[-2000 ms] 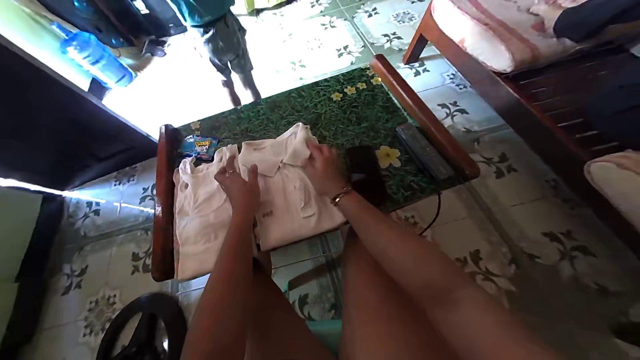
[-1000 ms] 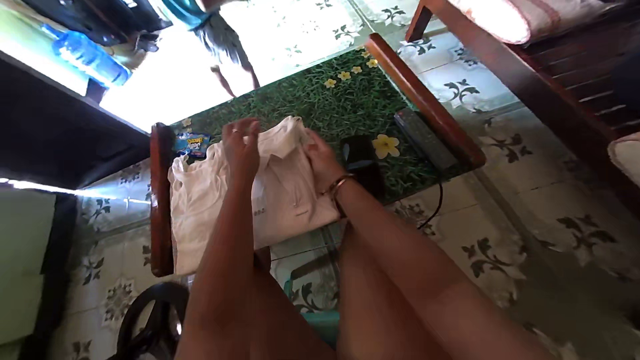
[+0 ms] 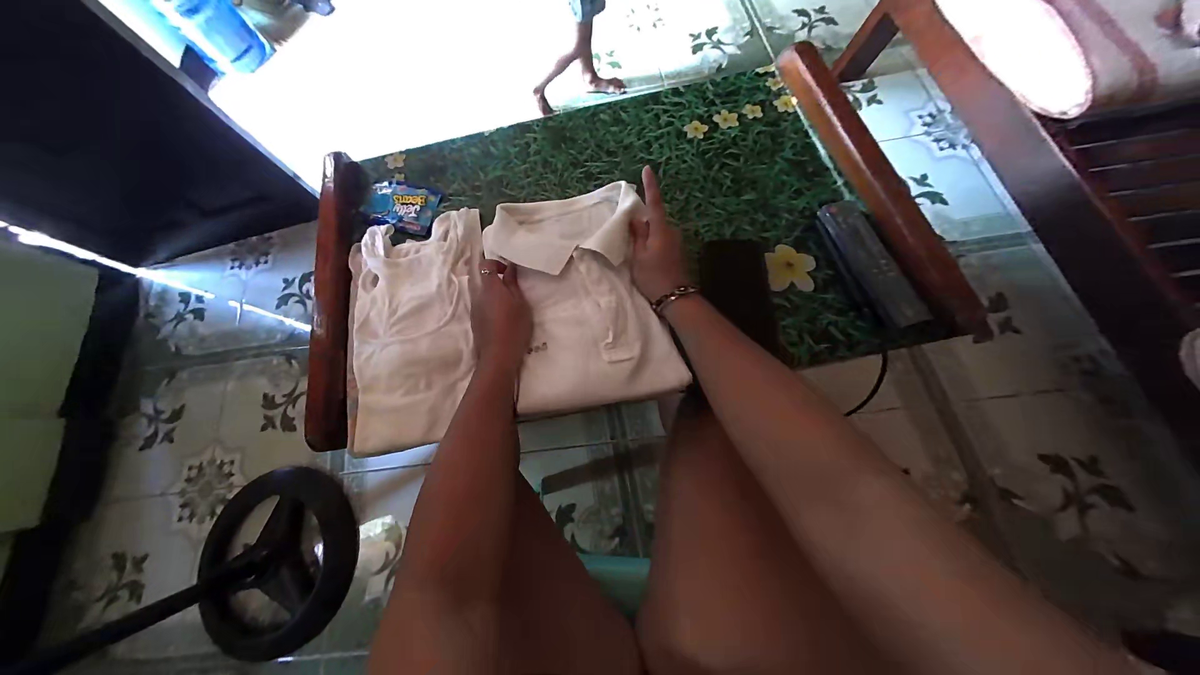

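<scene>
A folded white polo shirt (image 3: 591, 347) lies on the table, its collar away from me and small dark writing on its front. Against its left edge lies a folded white sleeveless undershirt (image 3: 408, 347). My left hand (image 3: 500, 314) rests where the two garments meet, fingers curled at the polo's left edge. On the polo's right side, my right hand (image 3: 656, 248) touches the collar and shoulder, index finger extended; a bracelet circles that wrist. Whether either hand grips cloth is hard to tell.
A table with a grass-patterned cover (image 3: 600, 141) has raised wooden ends. On it are a Jelly Beans packet (image 3: 405, 208), a dark object (image 3: 736, 281) and a remote control (image 3: 872, 267). A round black stand base (image 3: 278, 562) is at lower left. A person's bare legs (image 3: 581, 61) are beyond the table.
My left hand has come down from the polo's collar to the seam between the garments. The polo, bunched a second ago, lies flatter. The person beyond the table has moved.
</scene>
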